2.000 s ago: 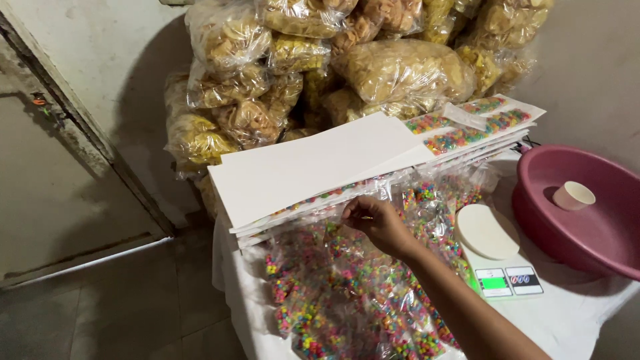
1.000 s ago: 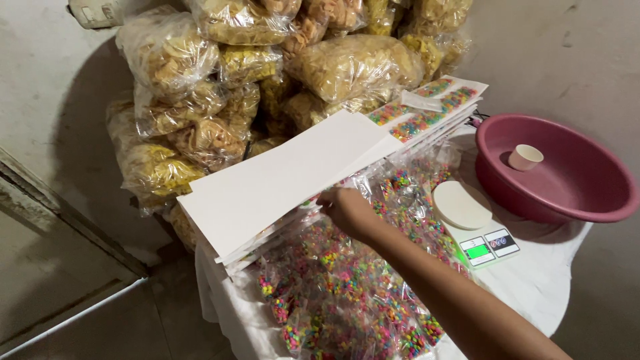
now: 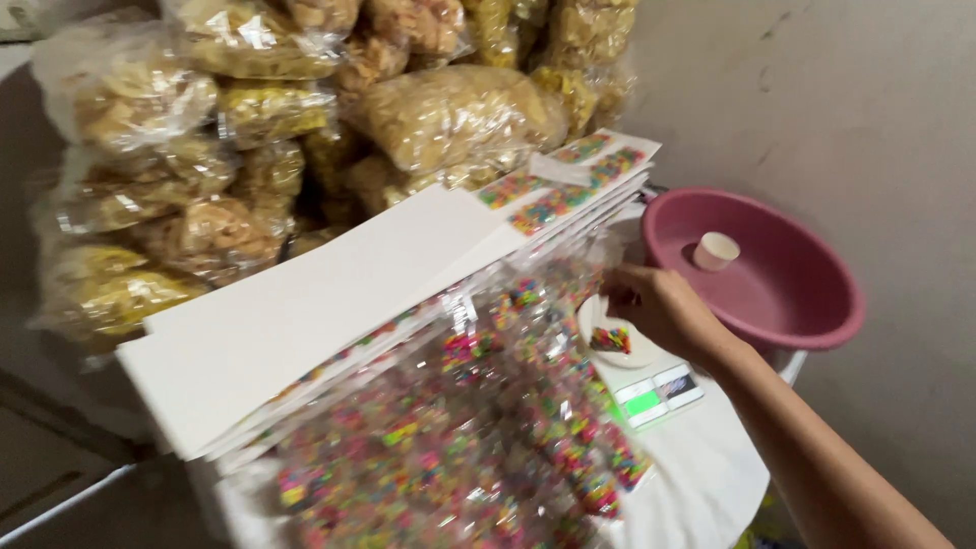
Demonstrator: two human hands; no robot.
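My right hand [image 3: 659, 305] is over the round white plate [image 3: 644, 347] of a digital kitchen scale [image 3: 659, 396] with a lit green display. A small clear packet of multicoloured pieces [image 3: 611, 340] lies on the plate, below my fingers. The fingers are bent and blurred, and whether they grip the packet's upper end cannot be made out. Left of the scale spreads a heap of clear plastic packets with multicoloured pieces [image 3: 427, 442]. My left hand is out of view.
White cards [image 3: 328, 305] lie stacked behind the packets, some printed with colourful patterns [image 3: 557, 198]. A pink plastic basin [image 3: 762, 297] holding a small white cup [image 3: 716, 252] stands at the right. Bulging clear bags of yellowish contents [image 3: 457, 114] are piled behind, against the wall.
My right hand has moved right, from the front edge of the white cards to the scale. The scale's plate, bare in the earlier frames, now bears a small packet.
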